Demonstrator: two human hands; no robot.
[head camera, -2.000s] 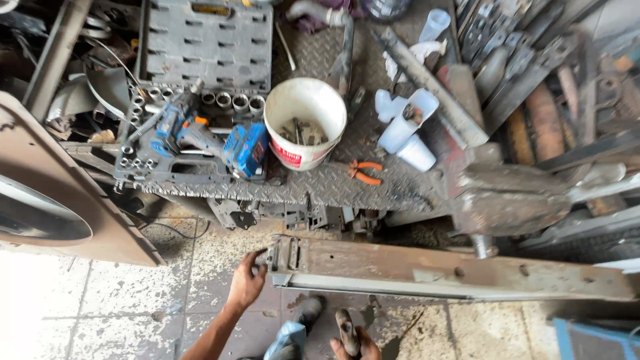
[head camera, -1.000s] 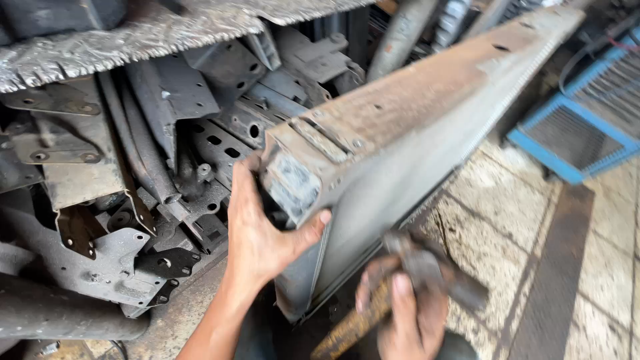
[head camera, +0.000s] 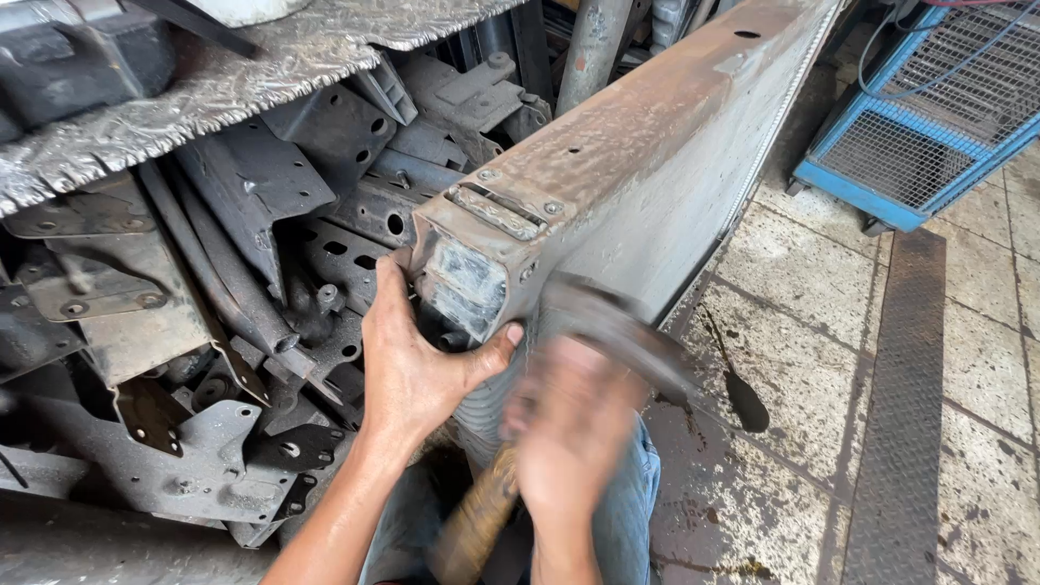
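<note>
A long, rusty steel box beam (head camera: 626, 122) slants from the middle up to the top right, its open end toward me. My left hand (head camera: 422, 349) grips that end, with the thumb on the lower corner and the fingers at the left edge. In my right hand (head camera: 569, 422) is a hammer, blurred by motion; its dark steel head (head camera: 617, 329) lies close against the beam's side, and whether they touch I cannot tell. The worn handle (head camera: 479, 516) points down between my legs.
Left of the beam, brackets and tubes (head camera: 219, 252) are heaped under a workbench with a jagged tread-plate edge (head camera: 276, 65). A blue mesh cart (head camera: 910, 138) stands at the upper right. A tread-plate strip (head camera: 898, 390) crosses the stained tiled floor.
The view has moved down close to the beam's end. My left hand now clasps that end more fully than two seconds ago. The hammer has come up beside the beam.
</note>
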